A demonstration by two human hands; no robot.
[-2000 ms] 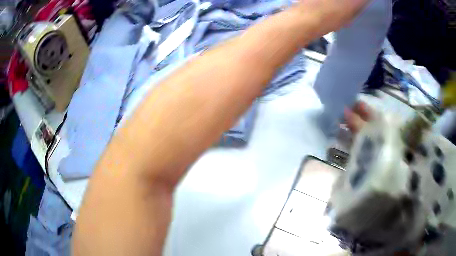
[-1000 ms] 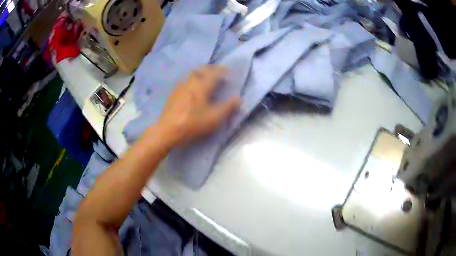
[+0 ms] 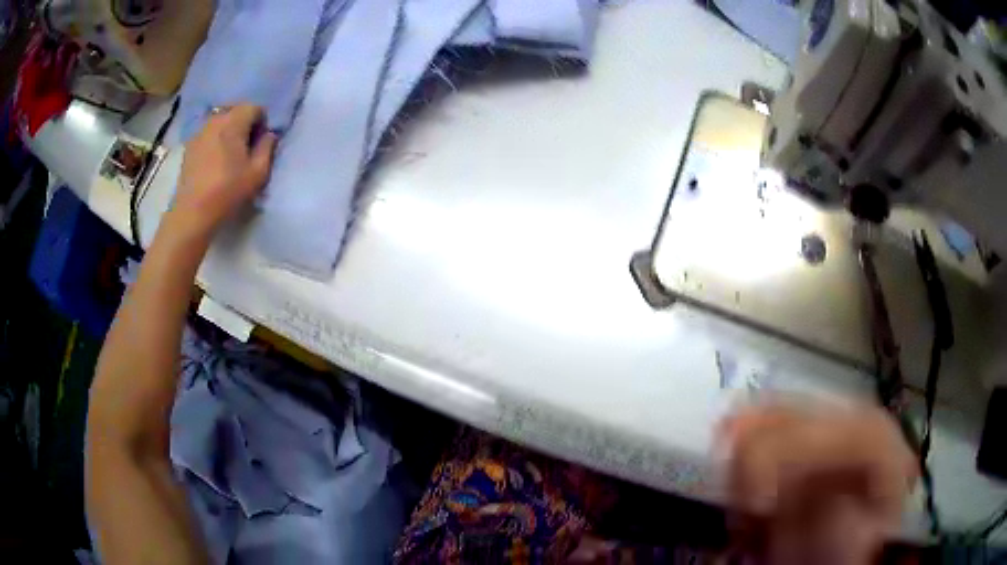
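My left hand is at the left of the white table, its fingers curled at the edge of the light blue strips. A long blue strip lies just right of it, its squared end towards me and its side frayed. More blue strips lie beneath and behind the hand. My right hand is blurred at the lower right, near the table's front edge; its fingers cannot be made out. The sewing machine head stands at the right above its lit metal bed.
Dark slim tools lie right of the bed. A second cream machine is at the upper left. Bundled blue pieces hang below the table's front edge. A measuring scale runs along that edge, above patterned cloth.
My left hand has moved off the strip's middle to its left side. My right hand has come into view at the lower right. The view has shifted, showing more of the front edge.
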